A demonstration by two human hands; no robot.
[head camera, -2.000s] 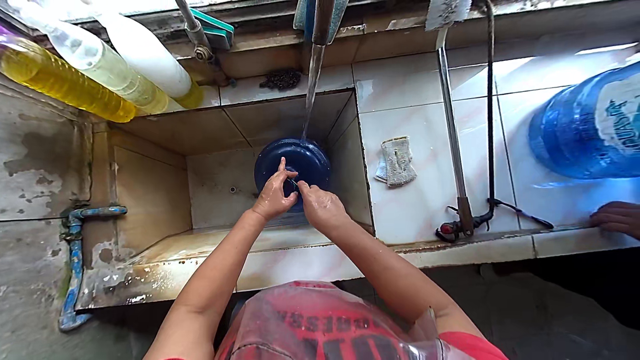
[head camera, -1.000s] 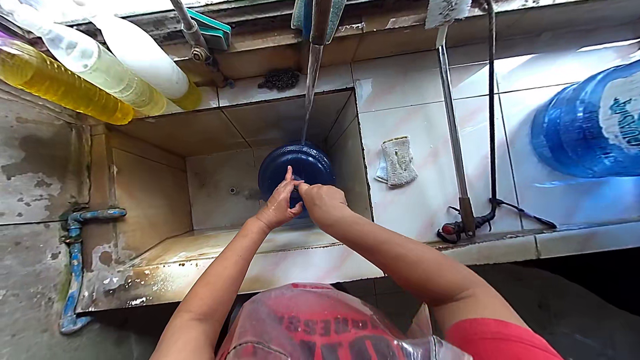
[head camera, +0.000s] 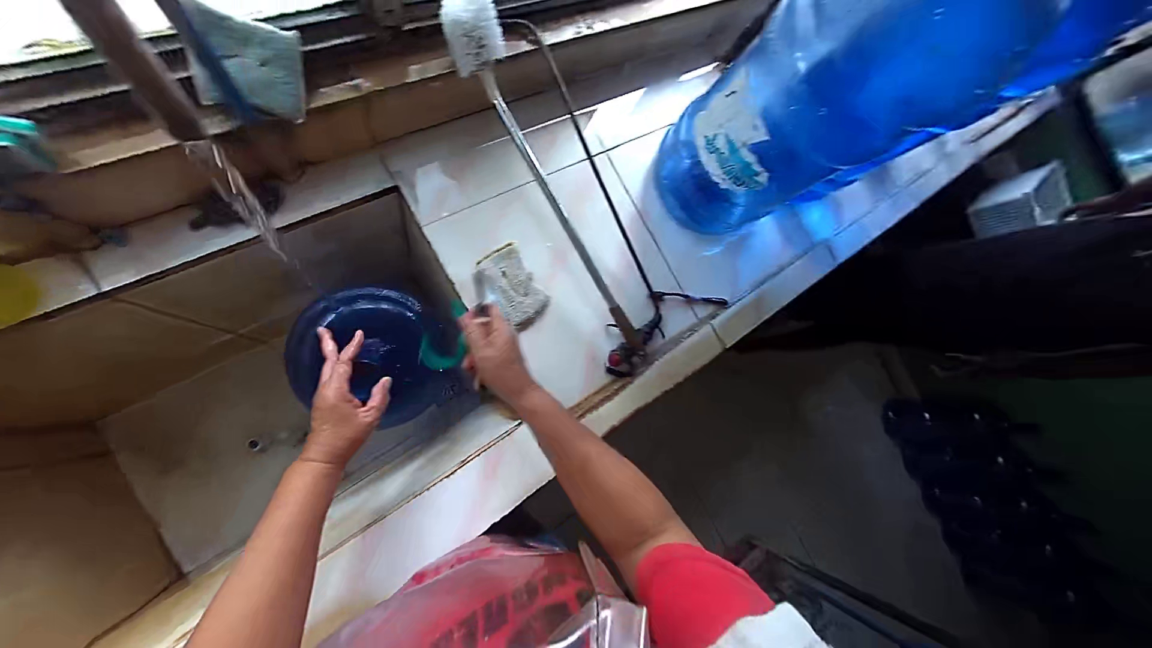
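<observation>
A blue plastic water jug (head camera: 346, 310) stands upright in the tiled sink basin, its neck and mouth partly behind my left hand. My left hand (head camera: 346, 396) is at the top of the jug with its fingers apart and nothing in them. Over the basin's right edge, my right hand (head camera: 495, 355) is closed around a slim, blurred object with a green curved part (head camera: 443, 349); its exact kind cannot be told. Just beyond that hand, a folded whitish cloth (head camera: 515, 283) lies on the tiles. Water (head camera: 238, 193) runs from a pipe (head camera: 135, 67) above the basin.
A large blue water jug (head camera: 765, 135) lies on the white tiled counter at the right. Between it and the cloth is a long metal-handled brush (head camera: 558, 211) with a white head, beside a thin dark rod (head camera: 598, 148). A light green cloth (head camera: 252, 67) hangs by the window.
My right hand has moved from the jug's mouth to the basin's right edge and now holds the green object. My left hand has opened wider. The view has swung to the right.
</observation>
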